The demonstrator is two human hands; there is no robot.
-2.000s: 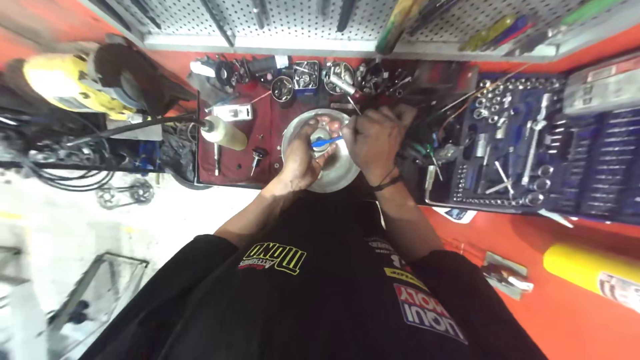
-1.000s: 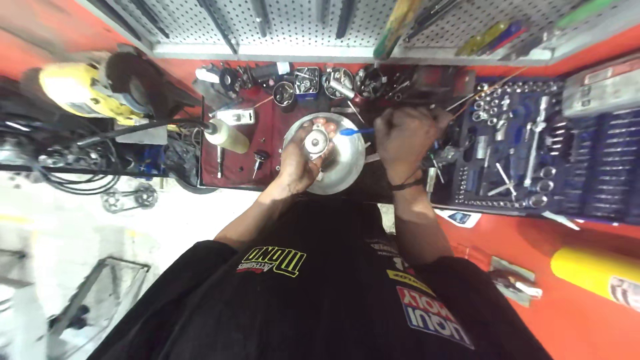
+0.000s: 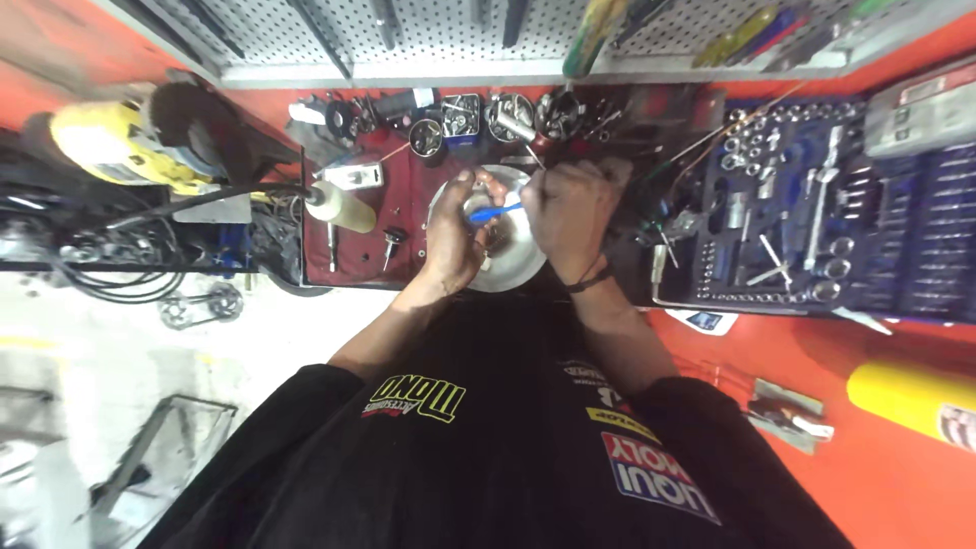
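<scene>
Over a round metal bowl (image 3: 518,263) on the bench, my left hand (image 3: 454,236) holds a small round metal part (image 3: 478,203), partly hidden by its fingers. My right hand (image 3: 572,213) grips a blue brush (image 3: 492,213), whose head lies against or just over that part; the bristles are too small to make out. Brownish residue shows on the bowl's bottom. Left of the bowl, on a red cloth (image 3: 351,263), are a plastic squeeze bottle (image 3: 347,207) and a small dark-headed part with a thin stem (image 3: 393,245).
Tins of small hardware (image 3: 461,114) line the back of the bench below a perforated metal panel (image 3: 427,46). A blue socket set (image 3: 762,206) with a ratchet lies at the right. A yellow and black power tool (image 3: 114,145) stands at the left, its black cable reaching toward the bottle.
One second ago the brush was to the right of the round part; my right hand has moved left, bringing the brush over it. My left hand has kept hold of the part.
</scene>
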